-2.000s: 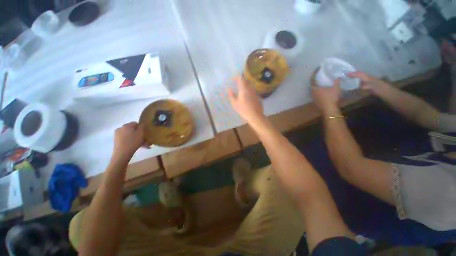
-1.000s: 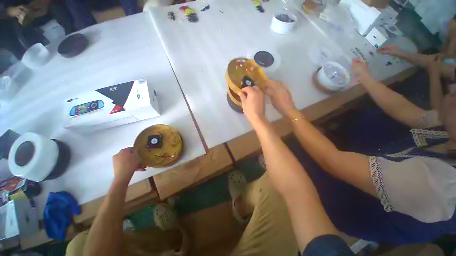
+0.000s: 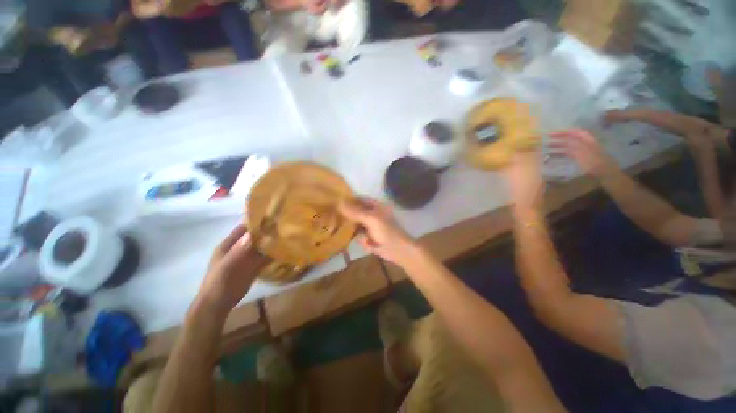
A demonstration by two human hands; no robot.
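A light wood-grain base shell (image 3: 303, 211) is held tilted above the bench edge, somewhat blurred. No black module shows on the side facing me. My left hand (image 3: 230, 270) is at its left rim and my right hand (image 3: 378, 229) grips its right rim. A second light shell (image 3: 282, 272) shows partly below it, mostly hidden by the held one. My left fingers are partly hidden, so I cannot tell if they also touch the lower shell.
A dark round shell (image 3: 411, 182) and white body (image 3: 434, 143) stand right of centre. Another person's hand (image 3: 524, 181) holds a light shell (image 3: 500, 134). A retail carton (image 3: 202, 185), white body (image 3: 79, 254) and blue cloth (image 3: 113, 347) lie left. A white tub (image 3: 466, 81) stands farther back.
My right hand has moved left from the neighbour's shells and now holds a shell above the left one. The neighbour's light shell has moved right, leaving the dark shell uncovered.
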